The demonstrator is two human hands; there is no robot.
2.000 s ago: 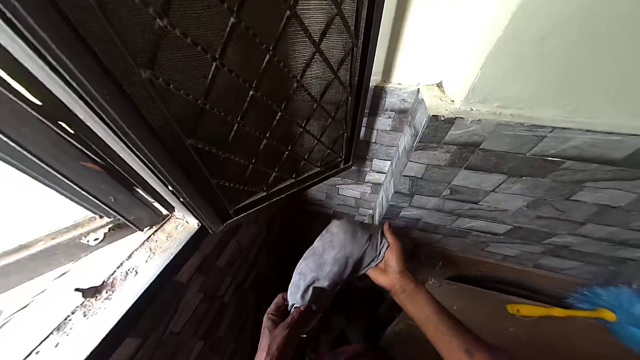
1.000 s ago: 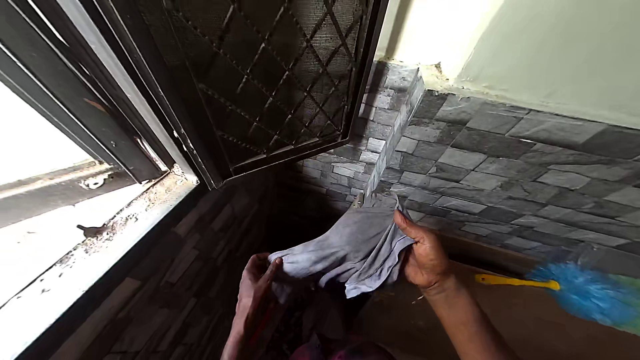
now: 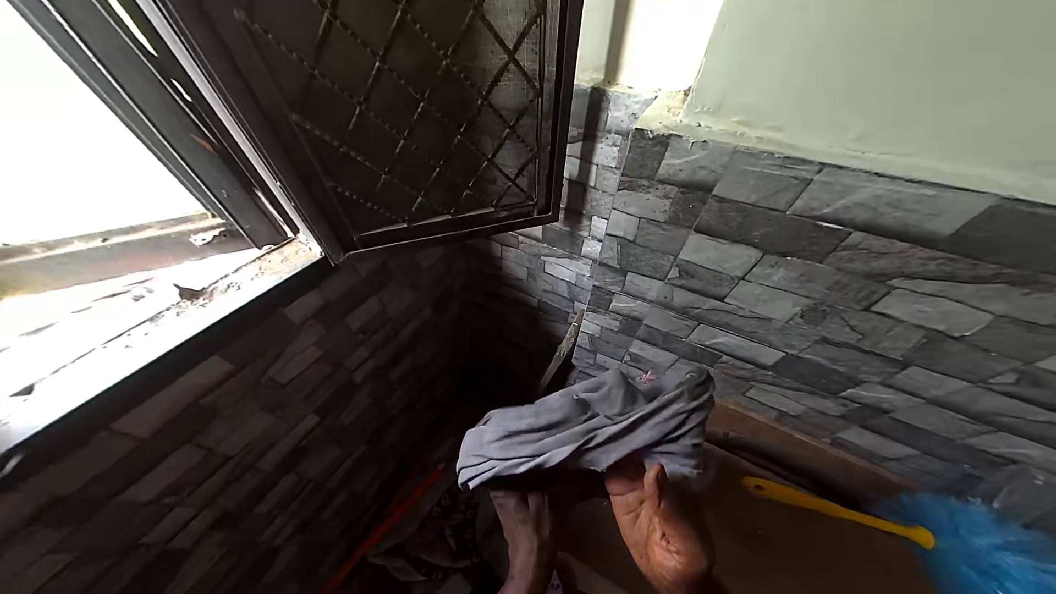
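A grey cloth [image 3: 577,429], bunched and folded, is held up in front of me near the wall corner. My left hand [image 3: 526,528] is under the cloth's left part, its fingers hidden by the fabric. My right hand [image 3: 656,520] is under the right part, palm turned up, with the cloth lying over its fingertips. Right of my hands, a duster with a yellow handle [image 3: 833,511] and blue fluffy head [image 3: 973,540] lies on a brown surface.
A dark framed window panel with a diamond grille [image 3: 412,124] stands open above my hands. At left runs a dusty, sunlit sill [image 3: 165,313] with debris. Grey stone-patterned tiles [image 3: 784,289] cover the walls. A thin stick-like piece [image 3: 563,351] leans in the corner behind the cloth.
The cloth, spread between both hands a second ago, is now bunched over them. My hands have come closer together, and the right palm has turned upward.
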